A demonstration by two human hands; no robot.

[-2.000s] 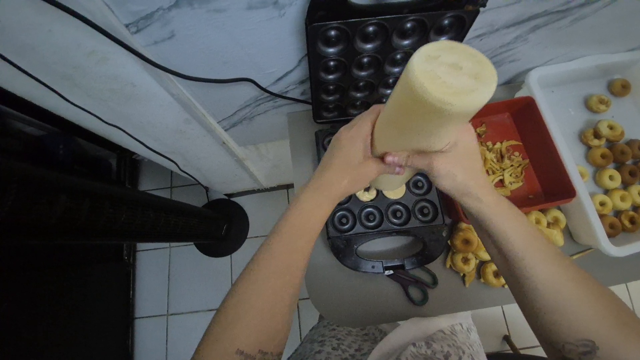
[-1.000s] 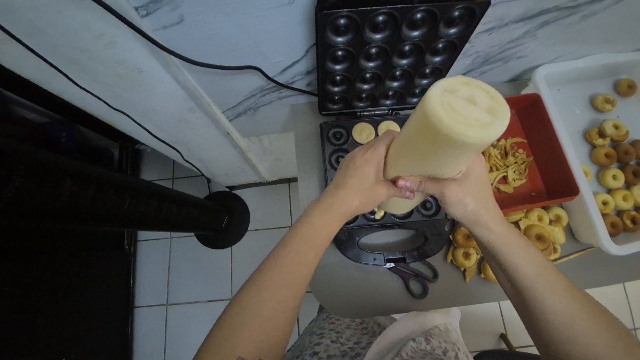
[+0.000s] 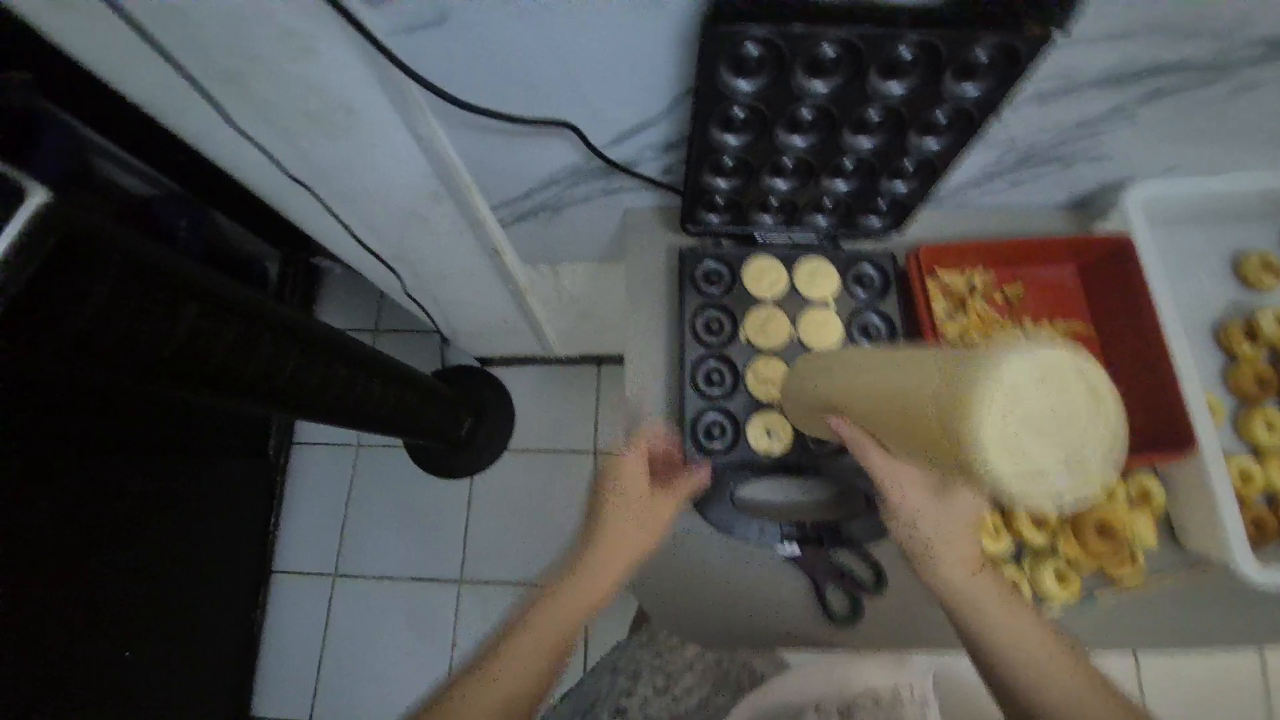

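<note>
My right hand (image 3: 925,505) holds a large bottle of pale batter (image 3: 1040,425), tilted with its base toward the camera and its narrower end over the lower plate of a black mini donut maker (image 3: 790,505). My left hand (image 3: 650,480), blurred, is off the bottle at the maker's lower left corner, with nothing seen in it. The middle left column of ring moulds holds batter (image 3: 767,328); the upper moulds beside it are filled too, and the bottle hides those below. Both outer columns show bare black moulds where visible. The lid (image 3: 820,120) stands raised behind.
A red tray (image 3: 1130,350) with yellow scraps is right of the maker, and a white tub (image 3: 1180,480) of ring donuts lies further right. More donuts (image 3: 1055,580) lie before the red tray. Scissors (image 3: 840,585) lie by the maker's handle. A black cable (image 3: 500,115) runs behind.
My left hand has let go of the bottle and moved left and down. The bottle has tipped further over to the right, held in my right hand alone. More of the batter-filled moulds now show.
</note>
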